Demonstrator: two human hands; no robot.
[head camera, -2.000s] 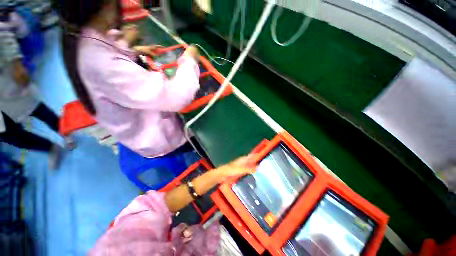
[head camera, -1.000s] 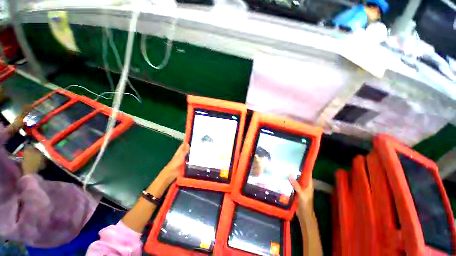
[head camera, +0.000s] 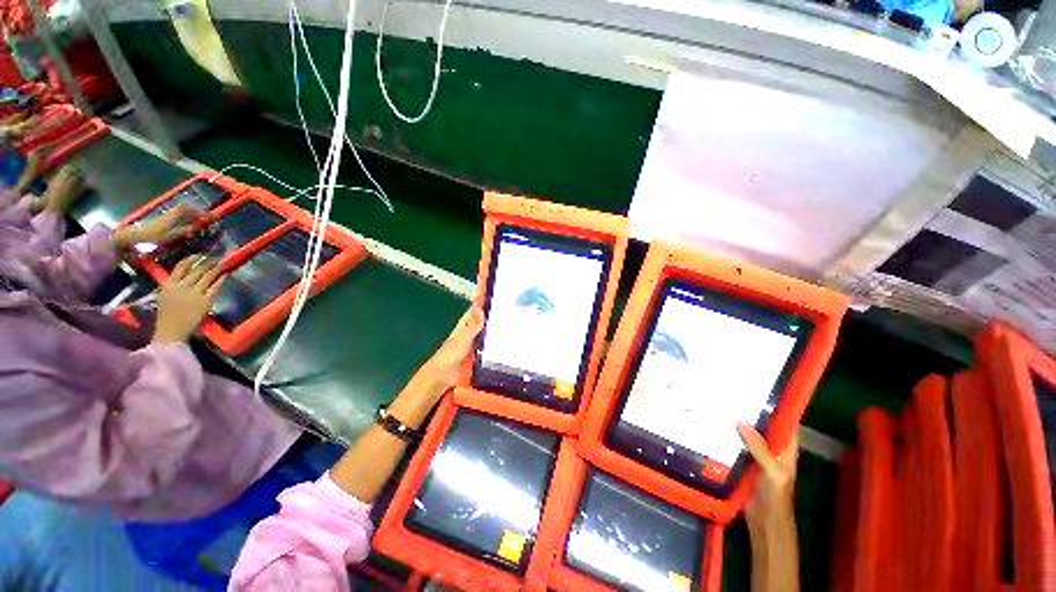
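Note:
Two lit tablets stand tilted up in red foam trays in front of me. The left lit tablet (head camera: 542, 318) shows a white screen with a small grey-blue picture. The right lit tablet (head camera: 706, 382) shows a similar picture. My left hand (head camera: 457, 353) holds the left tray's outer edge. My right hand (head camera: 769, 468) holds the right tray's outer edge, its thumb over the screen's lower right; its other fingers are hidden. Below, a dark tablet (head camera: 484, 486) and a second dark tablet (head camera: 631, 538) lie in red trays, with white reflections and an orange square at a lower corner.
A leaning stack of red trays (head camera: 915, 486) stands at right. White cables (head camera: 330, 174) hang at left. A person in a pink smock (head camera: 127, 382) touches tablets in trays (head camera: 261, 260) on the green bench (head camera: 359, 335). A white sheet (head camera: 759, 174) hangs ahead below the shelf.
The view has swung right from the neighbouring worker. Two seconds ago my left hand was over a tablet lying flat; now both hands hold raised lit tablets. Since one second ago, the pictures have changed.

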